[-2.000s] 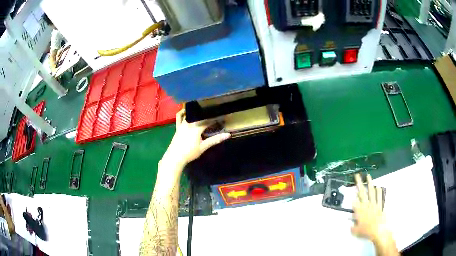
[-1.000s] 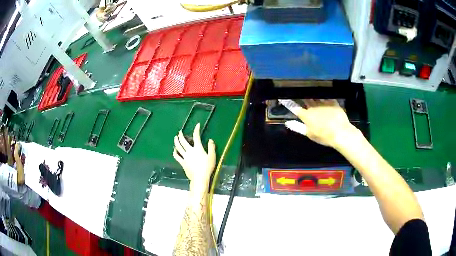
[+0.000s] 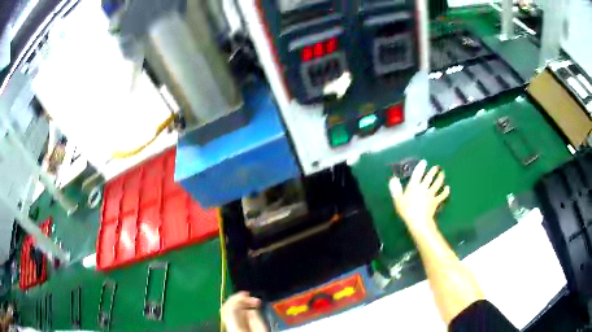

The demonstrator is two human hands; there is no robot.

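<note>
My right hand (image 3: 423, 198) is over the green surface right of the press, fingers spread. A dark phone frame (image 3: 405, 168) shows at its fingertips; the hand hides the rest and its grip is unclear. My left hand (image 3: 243, 314) is at the bottom edge, partly cut off, fingers bent, beside the left end of the red-orange button panel (image 3: 320, 301). In the black press bay (image 3: 311, 262), a metal block (image 3: 274, 209) shows under the blue press head (image 3: 239, 159); the picture is blurred there, so contact with the fixture is unclear.
A red parts tray (image 3: 152, 217) lies left of the press, with several open frames (image 3: 156, 290) in front. The control box (image 3: 363, 84) shows red digits. Another frame (image 3: 517, 141) and black trays (image 3: 470, 71) are at right. A white mat (image 3: 526, 272) runs along the front.
My right hand has left the press bay and moved right, where a frame now shows under it. My left hand has moved from the frame left of the press to beside the panel. The view has turned.
</note>
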